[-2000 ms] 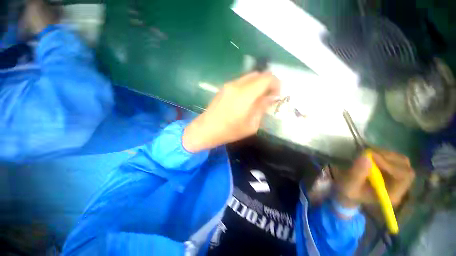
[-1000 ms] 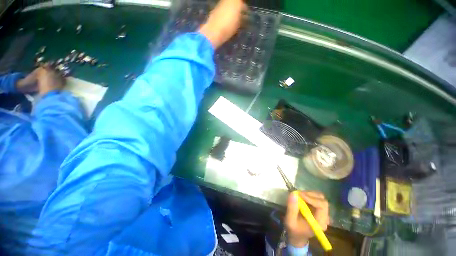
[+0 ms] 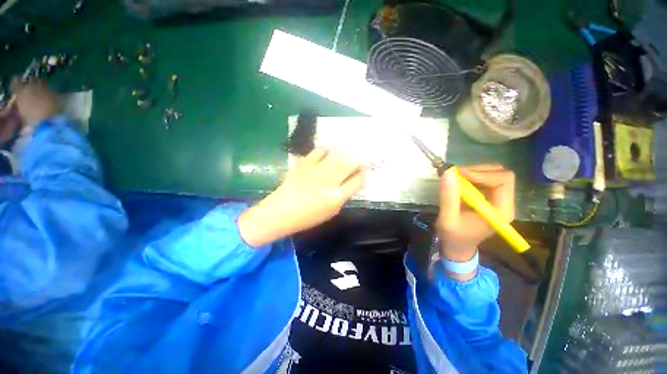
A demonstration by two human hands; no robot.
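My right hand [image 3: 472,208] holds the yellow soldering iron [image 3: 488,210] like a pen. Its thin metal shaft points up and left over the right part of the pale work pad [image 3: 424,146]. My left hand [image 3: 311,191] is over the left part of the pad, palm down, fingertips near the pad's middle. Glare hides what is at its fingertips, so I cannot tell whether it holds a part. A black bristly bundle [image 3: 301,134] lies at the pad's left edge, just above my left hand.
A white strip [image 3: 329,71] lies angled above the pad. Behind are the fan's spiral guard [image 3: 415,71] and the round pot [image 3: 537,95] with silvery scraps. A blue station [image 3: 570,120] and yellow block [image 3: 635,150] stand right. Small parts [image 3: 144,73] and another person's hand are left.
My left hand has come back from the dark parts tray at the back to the pad. My right hand still holds the iron over the pad's right side. The view has shifted.
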